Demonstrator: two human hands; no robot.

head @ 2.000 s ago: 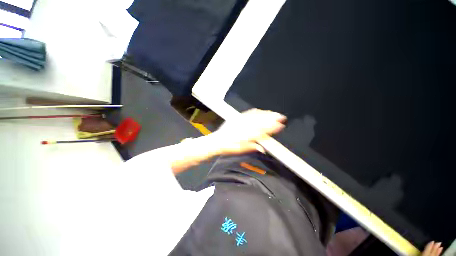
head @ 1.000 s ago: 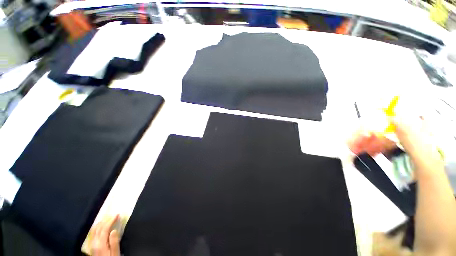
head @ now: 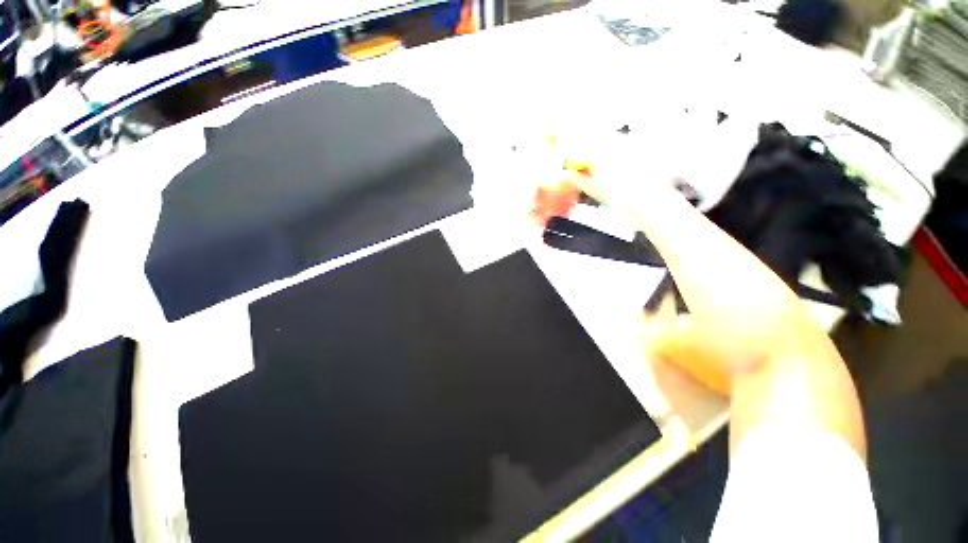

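Note:
The notched black panel (head: 414, 392) lies flat on the white table, with a lighter patch near its front edge. My right hand (head: 612, 193) is overexposed and blurred, reaching beyond the panel's right side. Its fingers are at the yellow handle of the glue brush (head: 578, 169), over the reddish glue pot (head: 554, 199), and appear closed on the handle. The brush tip is not distinguishable. My left hand cannot be made out.
A curved dark panel (head: 318, 186) lies behind the notched panel. A black panel stack (head: 69, 445) is at left, with a black strip (head: 58, 249) beyond it. A black strip (head: 600, 242) lies by the pot. Tangled black offcuts (head: 801, 212) are at right, and an orange object (head: 695, 355) is under my forearm.
The view has turned right, bringing the offcuts into sight. The yellow handle stood higher above my right hand a second ago and now shows low by the pot. My left hand has dropped from clear view.

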